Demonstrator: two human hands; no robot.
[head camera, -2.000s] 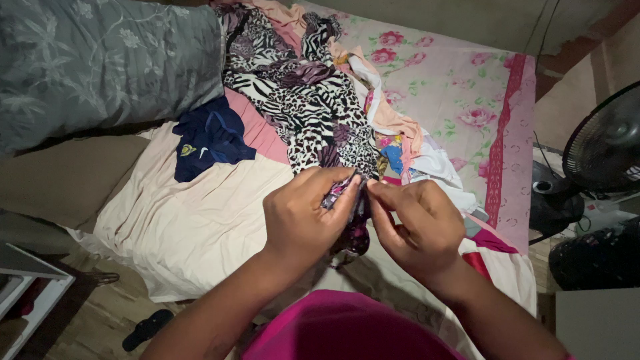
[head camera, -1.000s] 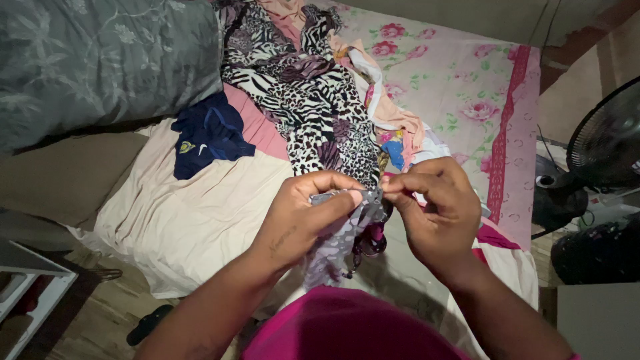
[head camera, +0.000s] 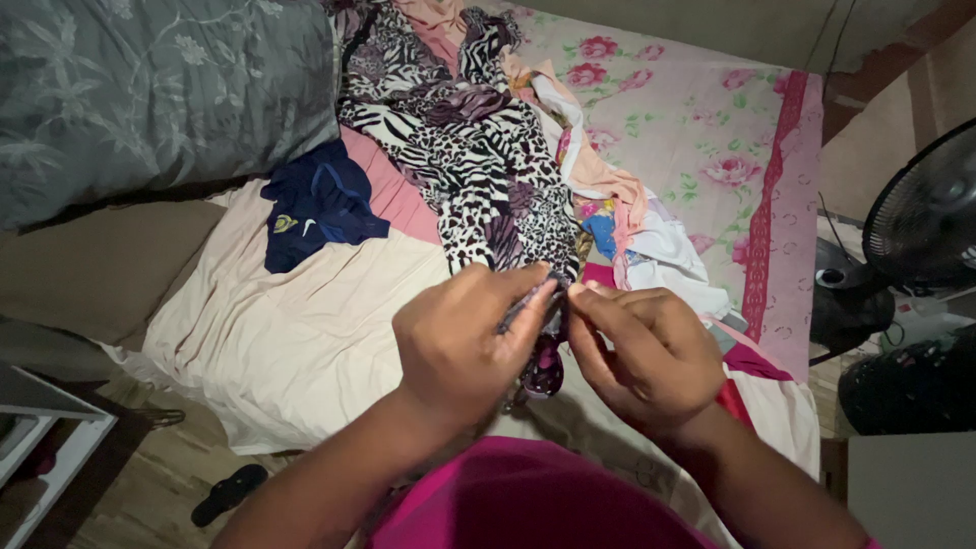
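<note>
My left hand (head camera: 465, 343) pinches a small grey, dark-patterned cloth (head camera: 554, 293), most of it hidden behind the fingers. My right hand (head camera: 648, 351) has thumb and forefinger pinched at the cloth's right edge. Just beyond both hands lies a black, white and purple animal-print garment (head camera: 488, 175) on the bed. A dark garment with pink spots (head camera: 544, 370) shows below, between the wrists. A navy garment with a small crest (head camera: 320, 202) rests to the left on a cream cloth (head camera: 305, 328). White and peach clothes (head camera: 663, 252) lie to the right.
A grey leaf-patterned pillow (head camera: 168, 91) fills the upper left. A floral sheet (head camera: 686, 130) covers the bed's far right. A black fan (head camera: 923, 213) stands beyond the right edge. A white shelf frame (head camera: 53, 435) and a dark flip-flop (head camera: 229, 492) are at lower left.
The grey cloth hung spread below my fingers a second ago; now it is bunched up in my left hand. Both hands stay close together at about the same place.
</note>
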